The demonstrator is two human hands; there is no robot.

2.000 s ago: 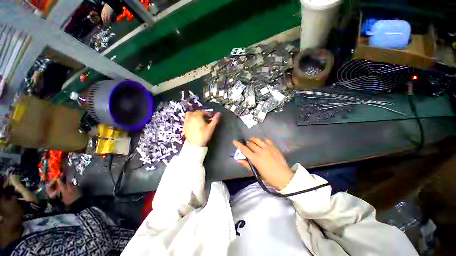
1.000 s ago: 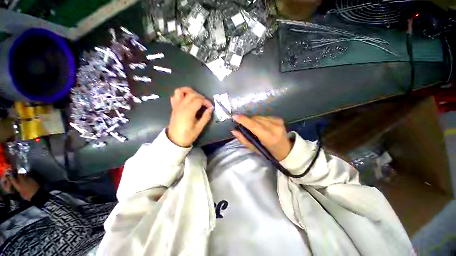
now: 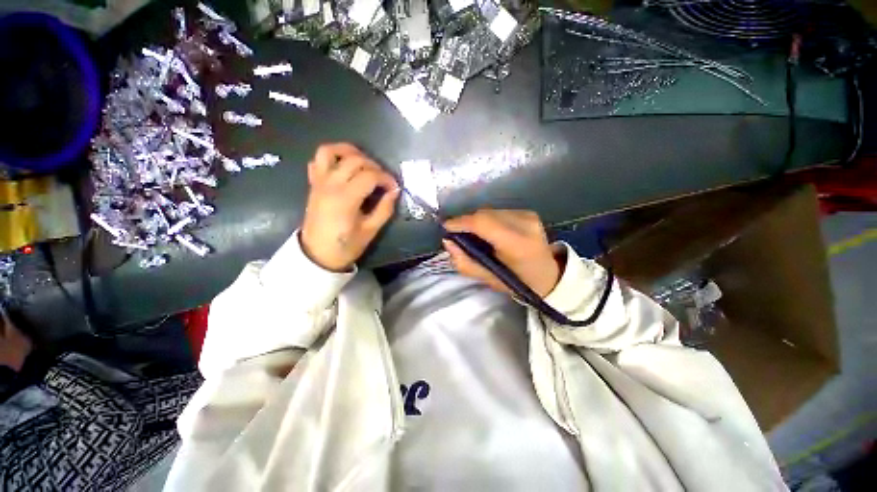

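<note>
A small white and silver board (image 3: 418, 184) lies on the dark mat in front of me. My right hand (image 3: 502, 252) holds a black soldering iron (image 3: 486, 258) like a pencil, its thin tip at the board. My left hand (image 3: 348, 205) is at the board's left side, thumb and fingertips pinched together close to the tip. Something thin may be between these fingers, too small to tell. A pile of white-silver strip parts (image 3: 159, 144) lies to the left. A dense pile of small boards (image 3: 423, 48) lies at the back.
Thin silver wires (image 3: 664, 67) lie on a green mat (image 3: 702, 104) at the back right. A purple-rimmed cylinder (image 3: 43, 91) and a yellow block (image 3: 29, 213) stand at the left. An open cardboard box (image 3: 769, 298) is below the bench at the right. A person's patterned sleeve (image 3: 77, 423) shows lower left.
The view has tilted down to the bench. My left hand has come from the strip pile to the board. My right hand now holds the iron's tip at the board, which lies on the mat.
</note>
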